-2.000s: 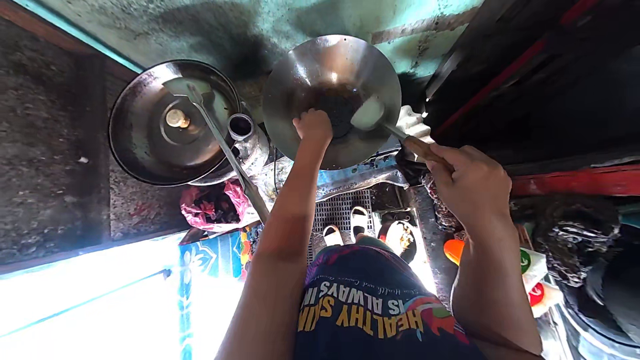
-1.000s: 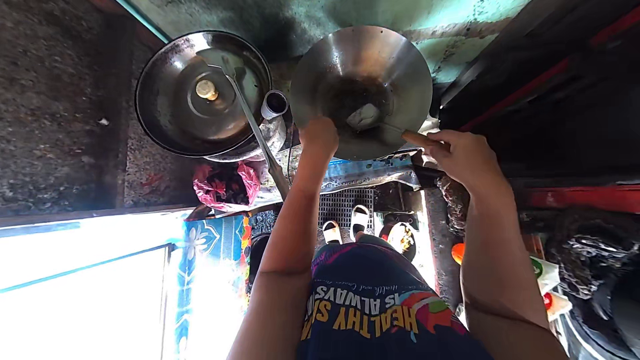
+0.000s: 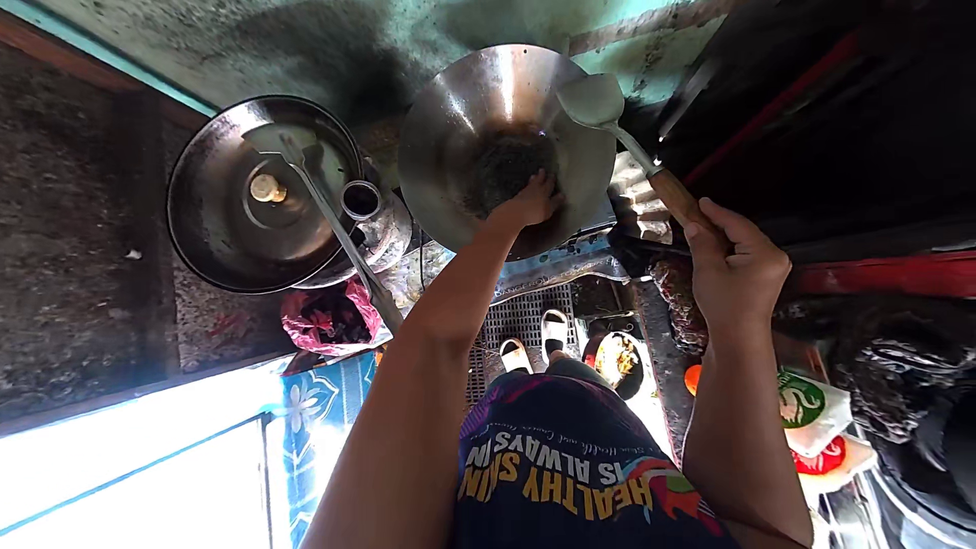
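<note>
A large metal wok (image 3: 457,114) with a darkened bottom lies ahead of me. My left hand (image 3: 532,201) reaches down inside it, its fingers at the dark bottom; whether they grip anything is not visible. My right hand (image 3: 736,263) is closed around the wooden handle of a metal wok turner (image 3: 595,101), whose blade is raised over the wok's right rim. On the left, a wide dark pan (image 3: 221,244) holds a small pale round object (image 3: 267,188) and a long metal utensil (image 3: 335,221), whose handle extends past the pan's rim toward my left forearm.
Between pan and wok stands a dark-mouthed metal container (image 3: 361,200). A pink plastic bag (image 3: 293,324) with dark contents sits below the pan. A greenish wall (image 3: 343,46) rises behind the wok. A bowl with food scraps (image 3: 618,358) is near my feet, and plastic bags (image 3: 820,412) are at right.
The turner's blade, inside the wok in both earlier frames, is now lifted at its right rim. My left hand has moved from the wok's near left part to its dark bottom.
</note>
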